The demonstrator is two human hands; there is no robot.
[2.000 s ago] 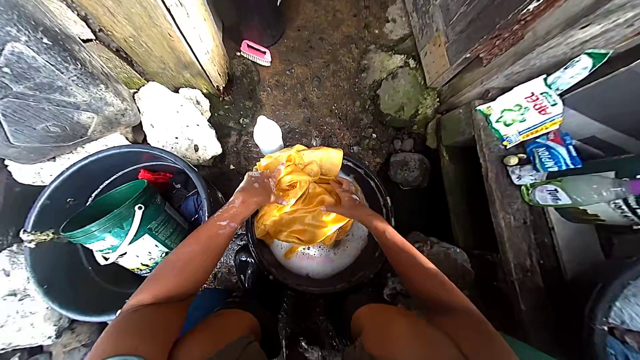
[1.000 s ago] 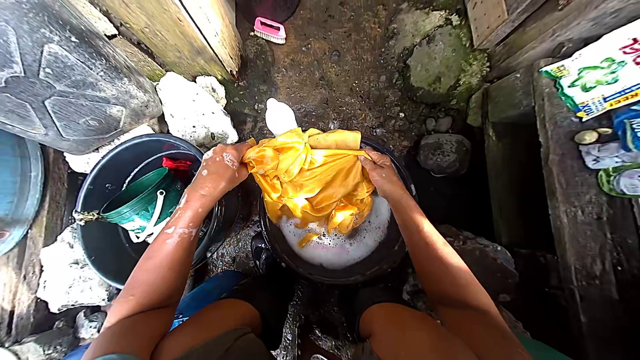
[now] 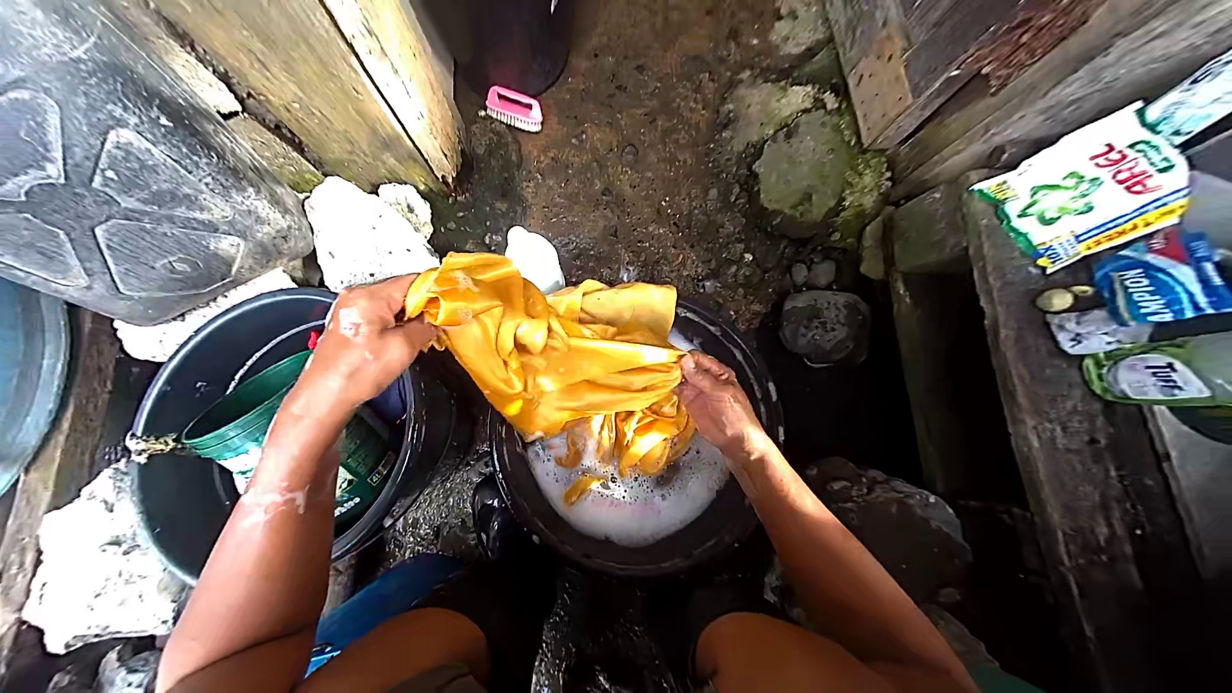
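A wet yellow cloth (image 3: 568, 371) is stretched between my two hands above a round dark basin (image 3: 635, 563). My left hand (image 3: 366, 337) grips its upper left end, outside the basin's left rim, with suds on the wrist and forearm. My right hand (image 3: 717, 399) pinches the cloth's right edge over the basin. Part of the cloth's lower end hangs down to the white soapy water (image 3: 630, 505). The cloth hides the far part of the basin.
Left of the basin stands a dark tub (image 3: 159, 510) holding a green bucket (image 3: 226, 414). White rocks (image 3: 366, 236) lie behind it. A pink brush (image 3: 514, 108) is on the ground ahead. At right, a wooden ledge (image 3: 1049, 414) bears a detergent packet (image 3: 1097, 188), a blue packet (image 3: 1160, 279) and a bottle (image 3: 1169, 371).
My left hand has moved left, away from my right hand. The cloth, bunched over the basin two seconds ago, is now drawn out sideways between them.
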